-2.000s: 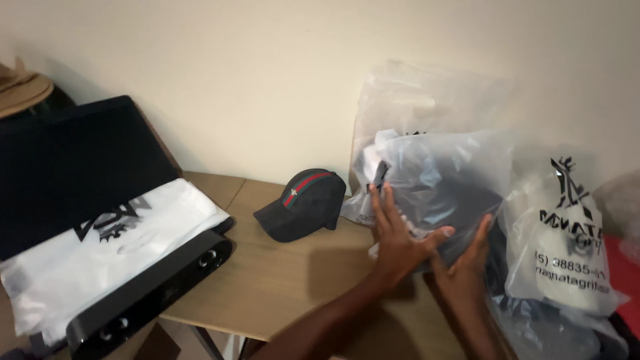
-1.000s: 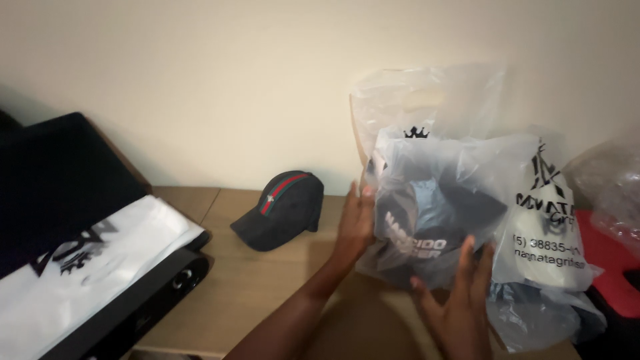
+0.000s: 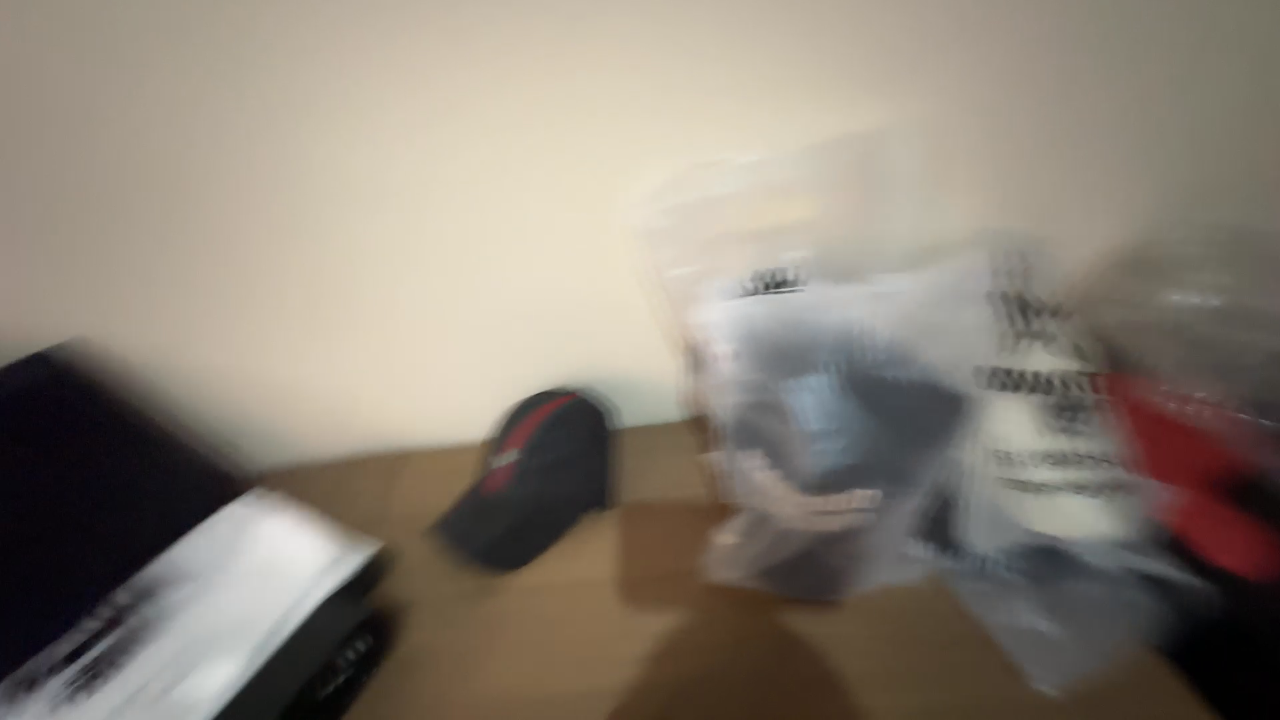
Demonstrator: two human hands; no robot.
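Neither my left hand nor my right hand shows in the head view, which is blurred by motion. A translucent plastic bag [image 3: 840,430] with dark and light-blue contents stands on the wooden table [image 3: 520,620], right of centre. Behind it, another pale plastic bag [image 3: 740,220] rests against the wall. To its right is a printed plastic bag [image 3: 1050,450] bearing writing. A black cap [image 3: 540,480] with a red stripe lies left of the bags, its brim pointing down and to the left.
At the left are a dark flat panel [image 3: 90,500], a white printed bag [image 3: 220,580] and a black device [image 3: 340,660] with rounded ends. A red item [image 3: 1190,470] and clear plastic [image 3: 1200,300] are at the right edge. The wall runs behind the table.
Both hands, on the translucent bag in the earlier frames, have gone out of view. That bag remains standing beside the printed one.
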